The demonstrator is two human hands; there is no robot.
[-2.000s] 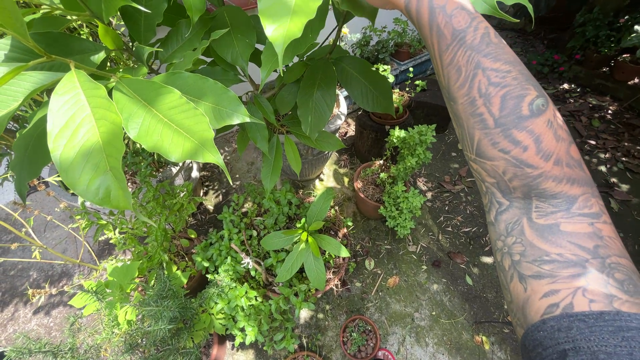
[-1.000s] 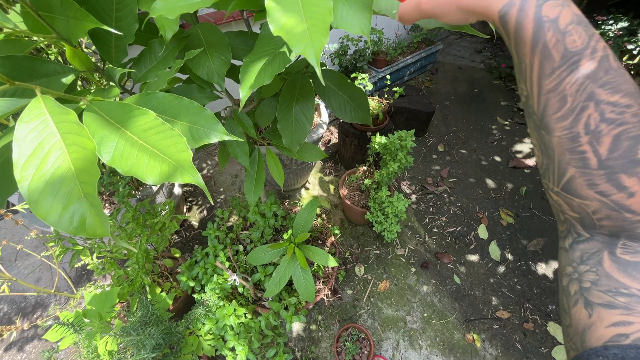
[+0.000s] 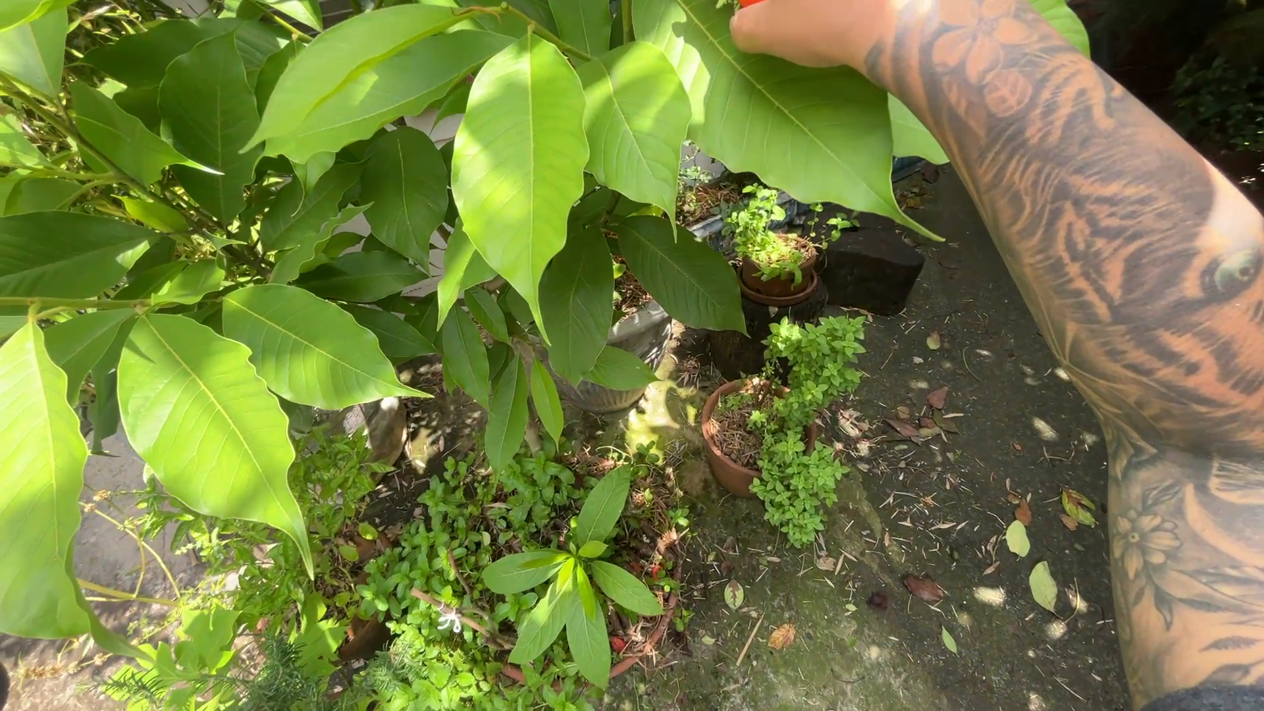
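Note:
My right hand [image 3: 810, 32] is at the top edge, cut off by the frame, at the end of a tattooed forearm that comes in from the right. A small piece of something red [image 3: 750, 3] shows at its fingertips; what it is cannot be told. Large green leaves [image 3: 790, 109] of a leafy shrub hang directly below and beside the hand. More broad leaves [image 3: 528, 158] of the shrub spread across the upper left. My left hand is not in view.
Below stand a terracotta pot [image 3: 726, 459] with a small-leaved bushy plant [image 3: 805, 474], and a smaller potted plant [image 3: 780, 267] beside a dark block [image 3: 874, 267]. Low green plants [image 3: 464, 543] grow at lower centre. Fallen leaves [image 3: 1044, 586] lie on the ground at right.
The right hand, out of frame at first, now shows at the top edge among the leaves, with red at its fingertips. The view has shifted, with the shrub filling more of it.

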